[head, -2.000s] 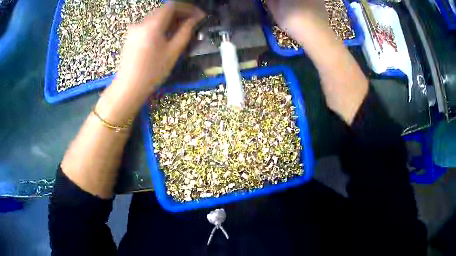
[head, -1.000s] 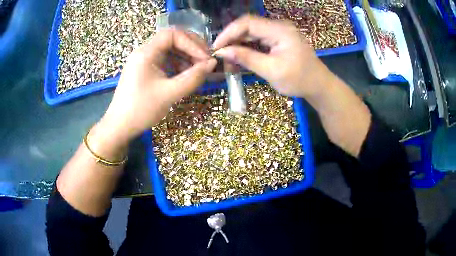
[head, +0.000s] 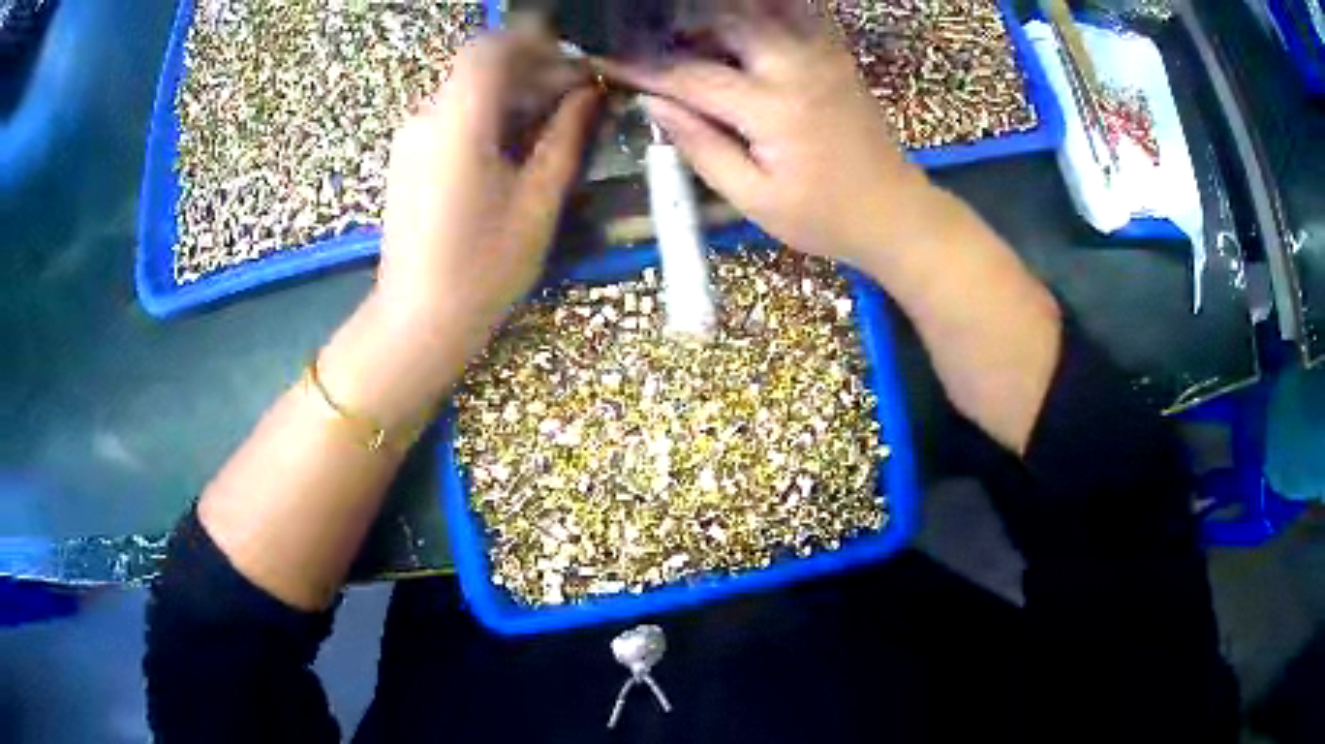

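Note:
My left hand [head: 480, 175] and my right hand [head: 799, 138] are close together at the top middle, in front of the dark fixture. Their fingertips nearly meet and are blurred. A tiny shiny thing seems to show between them, but I cannot tell what it is or which hand holds it. The whitish front handle [head: 679, 240] points down from the fixture over the near blue tray [head: 683, 603]. This tray holds a heap of tiny gold-coloured metal pieces [head: 669, 436]. My hands hide most of the fixture.
The far left blue tray [head: 269, 276] holds pale metal components. The far right blue tray [head: 1024, 73] holds reddish ones. A white tray [head: 1097, 204] with small red items and a thin stick [head: 1072, 44] lies right of it. Dark strips [head: 1250, 160] run along the far right.
My hands were apart over the far area, then came together above the near tray's back edge. Now they are a little farther up, at the fixture. The front handle shows more fully again.

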